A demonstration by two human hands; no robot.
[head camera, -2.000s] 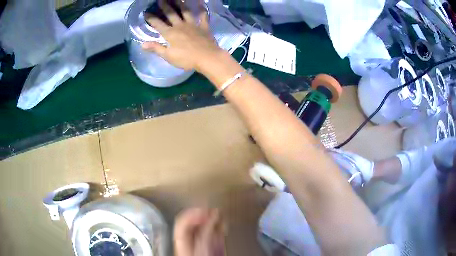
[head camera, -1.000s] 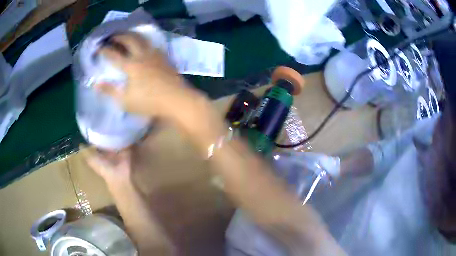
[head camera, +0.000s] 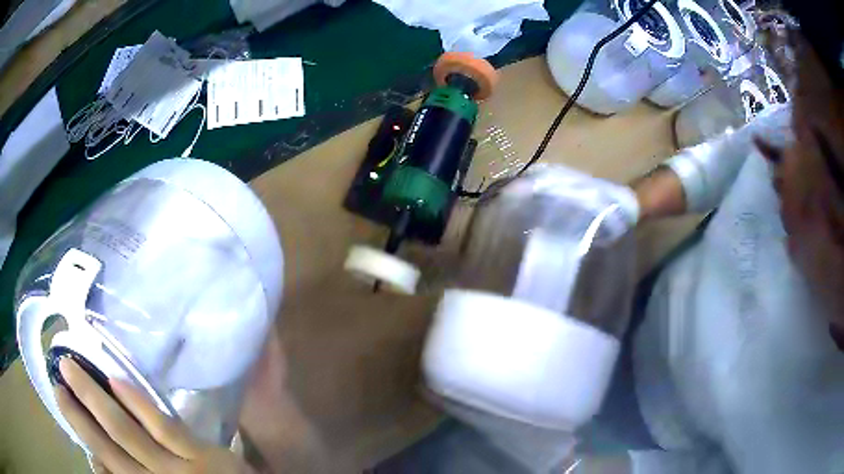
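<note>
A clear-bodied appliance point(head camera: 176, 268) lies tilted at the left, its smooth white base toward the upper right and its white ring with a dark centre toward the lower left. My right hand point(head camera: 139, 430) has its fingers over the ring and dark centre. My left hand point(head camera: 268, 384) is blurred and mostly hidden against the lower right side of the body. The black and green electric screwdriver point(head camera: 435, 148) lies on the bench to the right, with a white disc point(head camera: 382, 268) around its bit.
A neighbouring worker's hand point(head camera: 659, 194) is by a blurred clear body with a white lower part point(head camera: 523, 356). A black cord point(head camera: 578, 88) runs from the screwdriver to the top right. Paper tags point(head camera: 256, 91) lie on the green belt point(head camera: 338, 56). Several clear bodies point(head camera: 601, 60) stand at the upper right.
The appliance has come off the belt toward me and tipped, its ring now at the lower left. The view has shifted. The unit formerly at the bottom left no longer shows.
</note>
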